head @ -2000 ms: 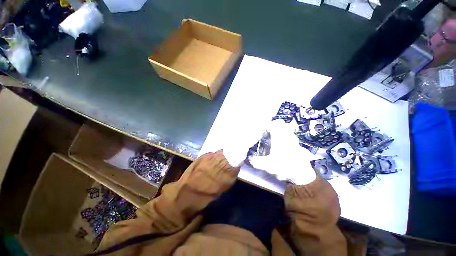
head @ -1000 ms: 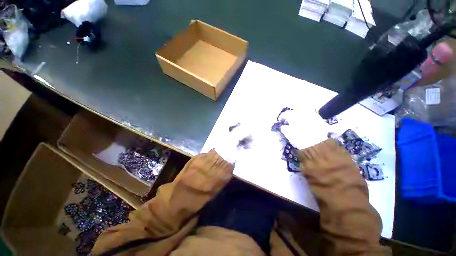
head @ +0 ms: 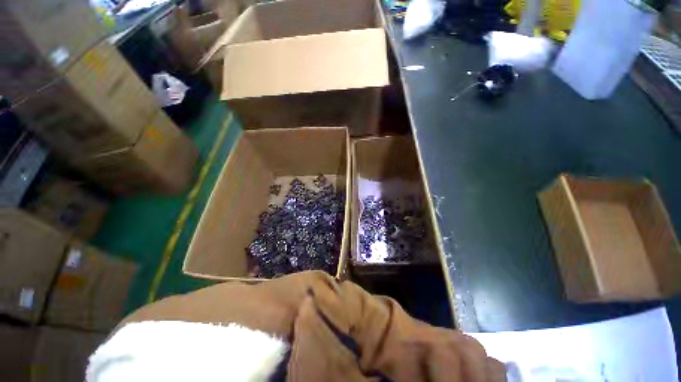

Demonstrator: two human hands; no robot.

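A large open brown carton stands left of the bench, with a heap of small dark, shiny parts inside. A narrow carton between it and the bench holds similar parts on a pale liner. My left sleeve crosses the bottom of the view towards the white sheet. A pale, blurred patch beyond its cuff may be my gloved left hand, cut off by the lower edge; what it holds is hidden. My right hand is out of the picture.
An empty cardboard tray sits on the dark green bench. A larger open carton is behind the parts cartons. Stacked cartons stand left of a yellow floor line. White bags and a black item lie at the bench's far end.
The view has swung left, bringing the cartons to the middle and the tray to the right. The pile on the sheet, black tool, blue bin and right arm have left the view.
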